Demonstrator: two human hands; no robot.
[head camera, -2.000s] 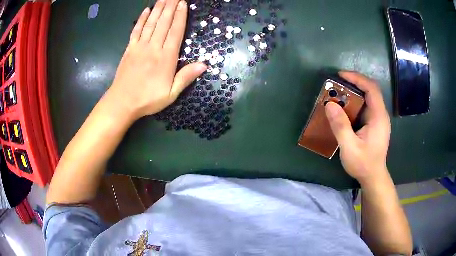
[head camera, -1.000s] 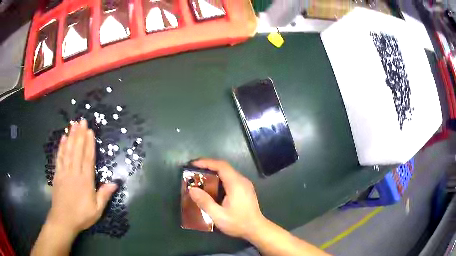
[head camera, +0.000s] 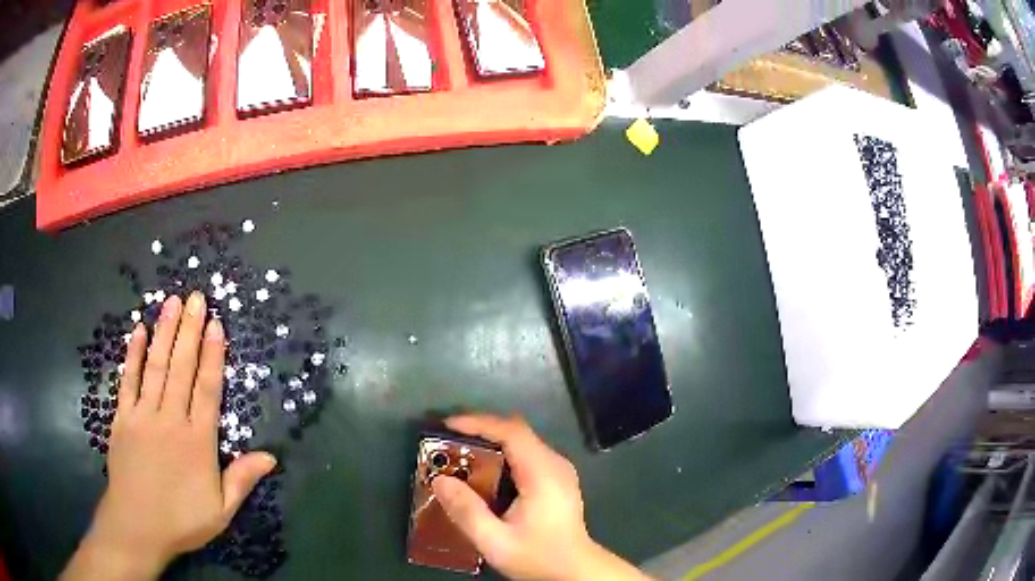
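A copper-brown phone body (head camera: 445, 533) with a cluster of round camera openings at its far end is in my right hand (head camera: 516, 499). My right thumb lies by the openings and the fingers wrap the far and right edges. My left hand (head camera: 170, 437) lies flat, palm down, on a loose pile of small round pieces (head camera: 255, 380), mostly black, some white. The pieces under the palm are hidden. Whether the left fingers pinch any piece cannot be seen.
A red foam tray (head camera: 341, 136) with copper housings in slots is at the far left. A black smartphone (head camera: 613, 340) lies right of centre. A white tray (head camera: 823, 250) with small black parts is at the right. A yellow scrap (head camera: 642, 136) lies near the far edge.
The view has swung right and away from my body, bringing the white tray and the copper housings into view. My left hand stays on the pile; my right hand still holds the phone body.
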